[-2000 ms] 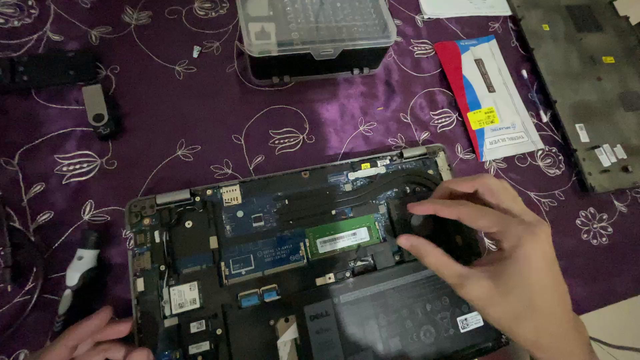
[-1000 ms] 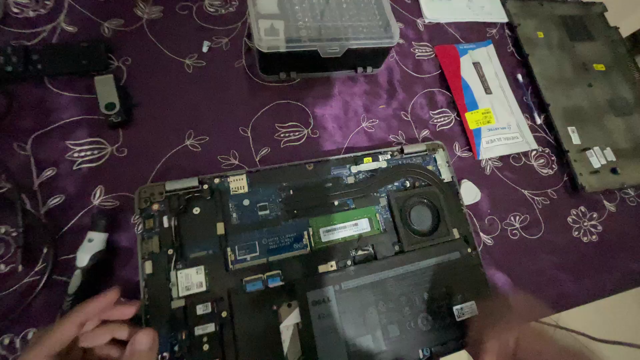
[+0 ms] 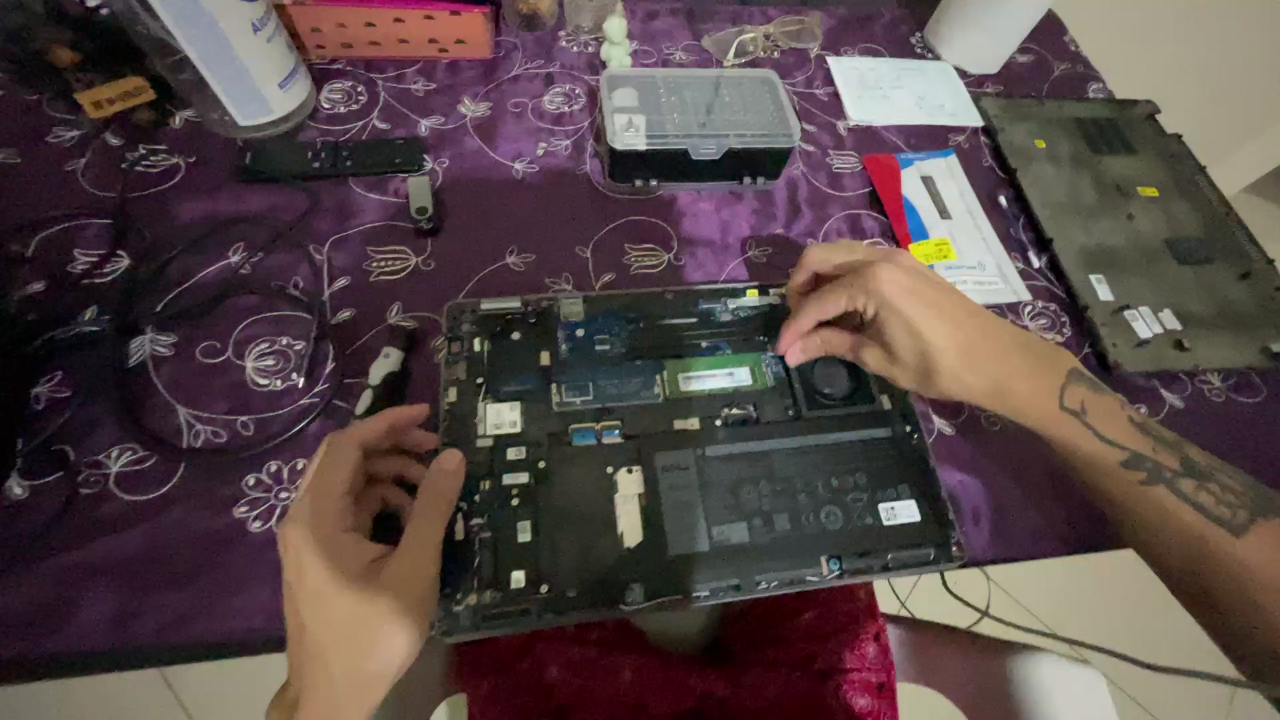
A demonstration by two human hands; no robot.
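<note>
An opened laptop base (image 3: 580, 510) lies on the cloth with its inside showing. My right hand (image 3: 850, 310) is over its upper right part, fingertips pinched close by the round cooling fan (image 3: 835, 382); whether something small is between them cannot be seen. Left of those fingers is a green memory module (image 3: 710, 378) beside a bare memory slot (image 3: 605, 390). The dark battery (image 3: 780, 490) fills the lower right. My left hand (image 3: 375, 530) is at the laptop's left edge, fingers apart and holding nothing visible. A grey and black tool (image 3: 383, 375) lies just beyond it.
Behind the laptop stand a clear-lidded organizer box (image 3: 700, 130), a remote control (image 3: 335, 158) and a USB stick (image 3: 421, 203). To the right lie a packet (image 3: 970, 240) and the laptop's bottom cover (image 3: 1150, 240). A large bottle (image 3: 240, 70) and eyeglasses (image 3: 765, 38) are farther back.
My right hand, a blur at the lower right one second ago, is back over the fan area. My left hand shows more fully at the laptop's left edge. The view has moved back.
</note>
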